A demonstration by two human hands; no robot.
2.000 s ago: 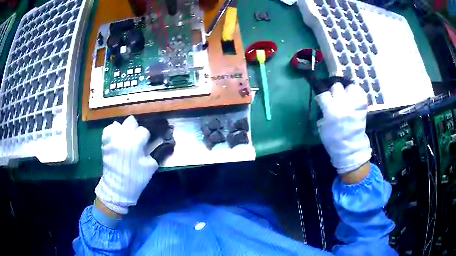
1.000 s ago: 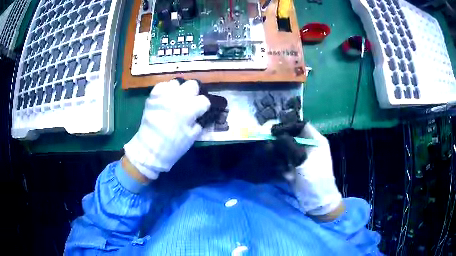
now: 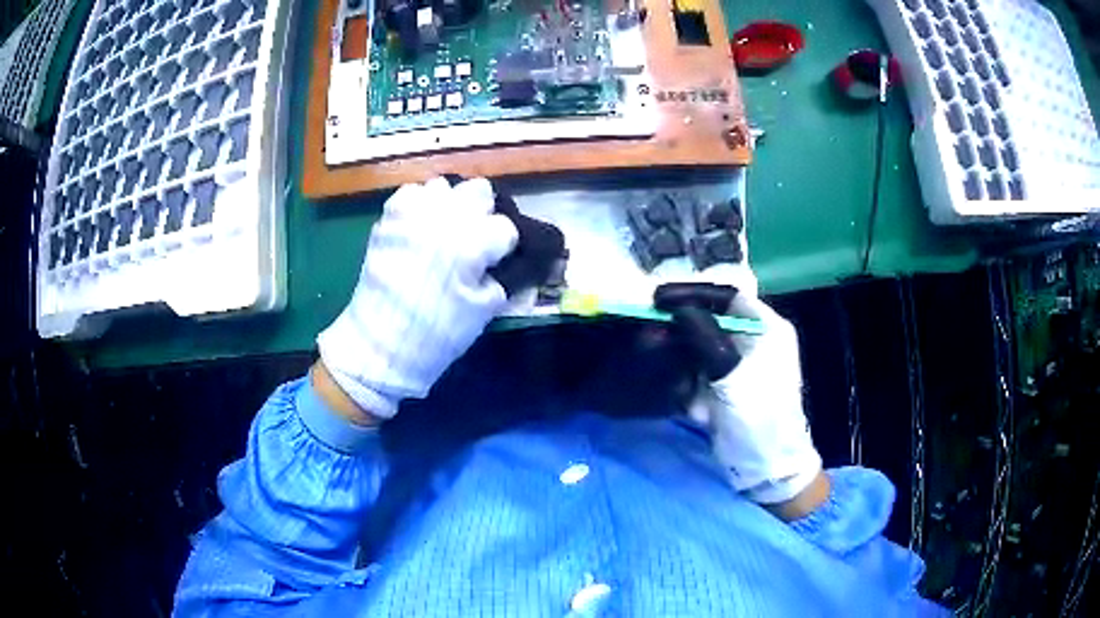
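My right hand (image 3: 736, 386), in a white glove with black fingertips, holds the pale green glue brush (image 3: 633, 313). The brush's yellow tip touches or nearly touches small dark ferrite cores (image 3: 551, 285) at the left part of the white paper sheet (image 3: 603, 229). My left hand (image 3: 440, 284), gloved the same way, has its black fingertips over these cores and seems to hold them; the fingers hide most of them. More dark cores (image 3: 685, 229) lie in a group at the sheet's right side.
The orange-brown fixture (image 3: 531, 157) holds a green circuit board (image 3: 422, 85) behind the sheet. White core trays stand left (image 3: 169, 157) and right (image 3: 1025, 109). One red dish (image 3: 767, 48) shows no stick; another (image 3: 859, 75) holds a dark stick (image 3: 876, 181).
My right hand has gone from the dark stick's dish to the sheet and now holds the green brush, which has left its dish. The brush tip has moved left to the cores at my left fingertips.
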